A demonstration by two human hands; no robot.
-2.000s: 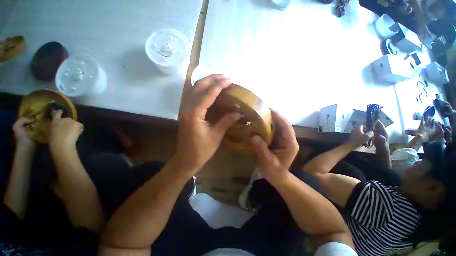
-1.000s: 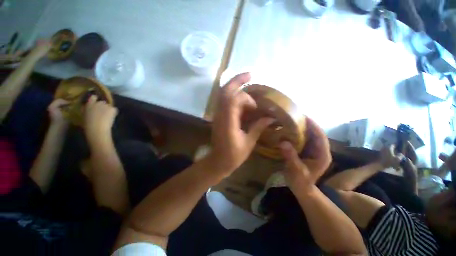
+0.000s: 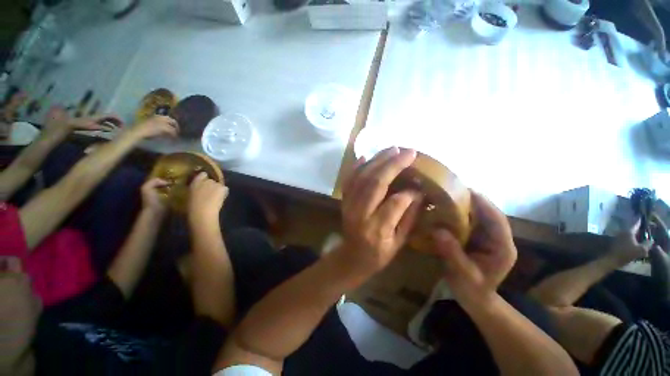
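Note:
A round wood-grain base shell (image 3: 449, 192) is held tilted above my lap at the table edge. My right hand (image 3: 481, 246) grips its right side, with the thumb on the near face. My left hand (image 3: 378, 205) is at its left side, with fingers over the upper rim and fingertips on the near face. A small shiny metal fitting (image 3: 430, 208) shows on that face close to my left fingertips. Whether my left fingers pinch a small part cannot be told.
Two round tubs with small bits, a left one (image 3: 229, 137) and a right one (image 3: 328, 109), stand near the table edge. A dark disc (image 3: 195, 116) lies beside the left tub. A neighbour's hands at left hold another wood-grain shell (image 3: 178, 176). White boxes (image 3: 580, 208) stand at right.
The view has turned, so the table things sit further right. My left fingers have shifted and curled over the shell's face. Another person's hand now reaches to the small shell at far left.

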